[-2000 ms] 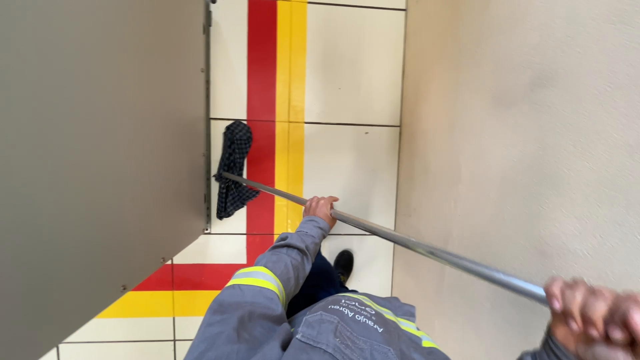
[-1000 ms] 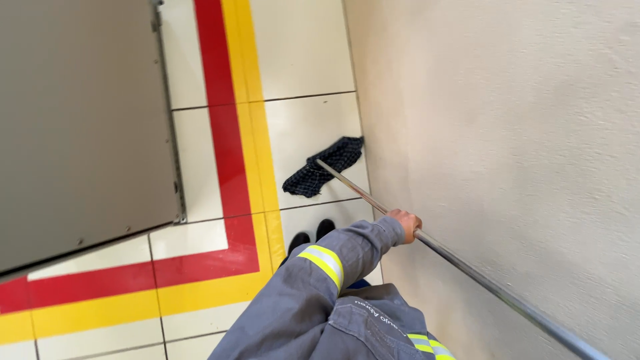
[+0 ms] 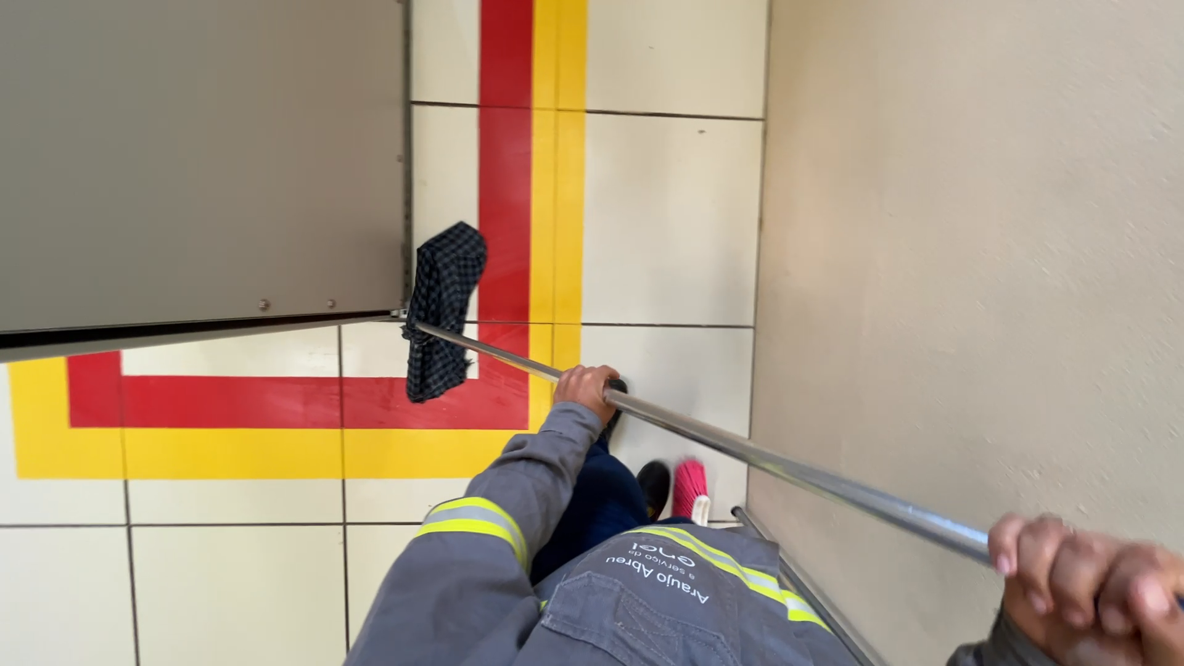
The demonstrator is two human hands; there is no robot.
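A long metal pole (image 3: 740, 448) slants from the lower right down to a dark checked cloth (image 3: 446, 310) on the tiled floor. The cloth lies beside the corner of a grey metal cabinet, partly over the red floor stripe. My left hand (image 3: 586, 387) is closed around the pole's middle, above my shoe. My right hand (image 3: 1082, 578) grips the pole's upper end at the right edge of the view. What is under the cloth is hidden.
The grey cabinet (image 3: 203, 166) stands at left, a beige wall (image 3: 962, 231) at right. Red (image 3: 505, 185) and yellow (image 3: 569, 185) stripes turn a corner on the floor. Pink broom bristles (image 3: 689, 486) are beside my shoe (image 3: 654, 487), and another pole (image 3: 805, 578) runs along the wall's foot.
The cloth has moved from beside the wall, where it was one second ago, across the stripes to the cabinet corner. My right hand has come back into view. The view has shifted.
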